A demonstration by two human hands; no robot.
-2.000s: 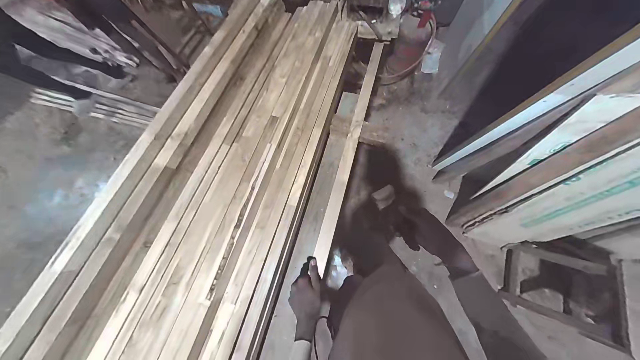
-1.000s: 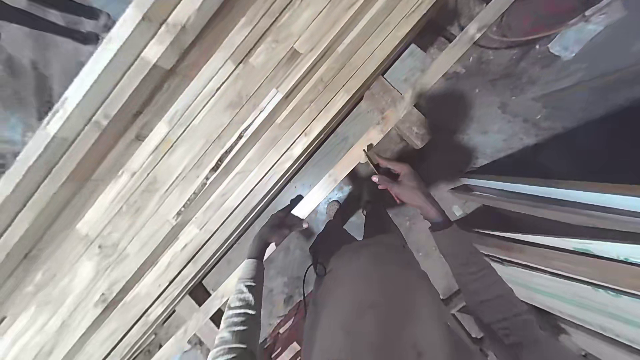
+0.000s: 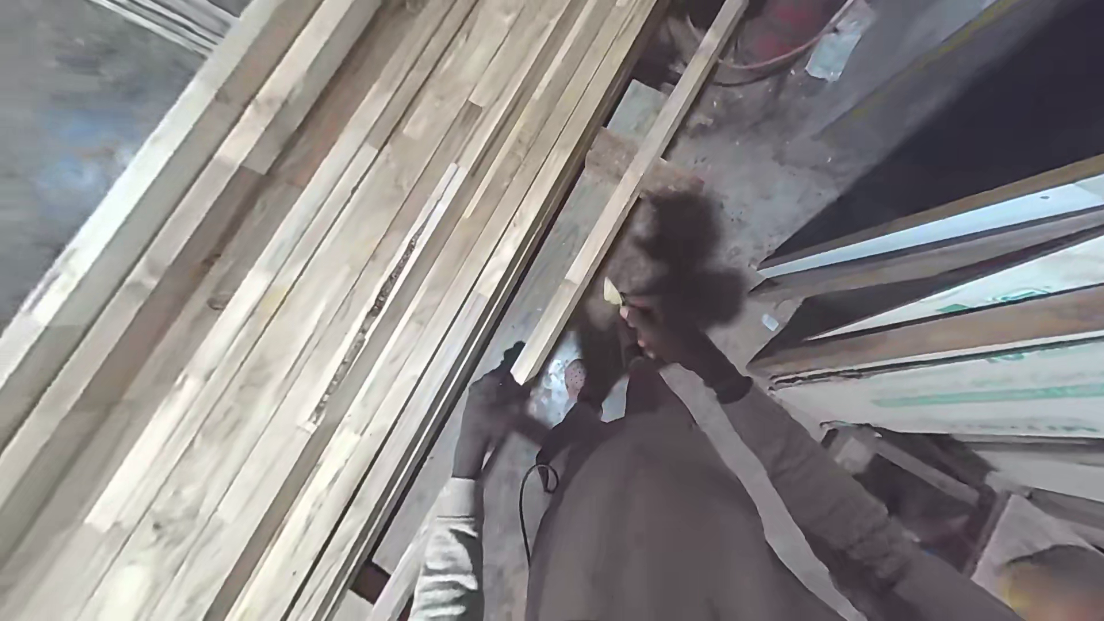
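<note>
My left hand (image 3: 493, 405) is closed around the near end of a long, narrow wooden strip (image 3: 617, 207), which runs away up and to the right. In my right hand (image 3: 660, 332) is a small tool with a pale, pointed blade-like tip (image 3: 611, 291), perhaps a putty knife; its handle is mostly hidden by my fingers. The tip is a little to the right of the strip. Left of my hands lies a broad stack of long wooden boards (image 3: 345, 285), one with a dark rough groove along it.
A short wooden block (image 3: 681, 177) lies crosswise beneath the strip. At the right, several panels with wooden edges (image 3: 949, 310) lean together, above a dark wooden frame (image 3: 906, 461). A reddish round object with a hose (image 3: 789, 39) sits at the top.
The view has turned and shifted. My right hand, over the strip one second ago, is now off to its right. My left hand stays at the strip.
</note>
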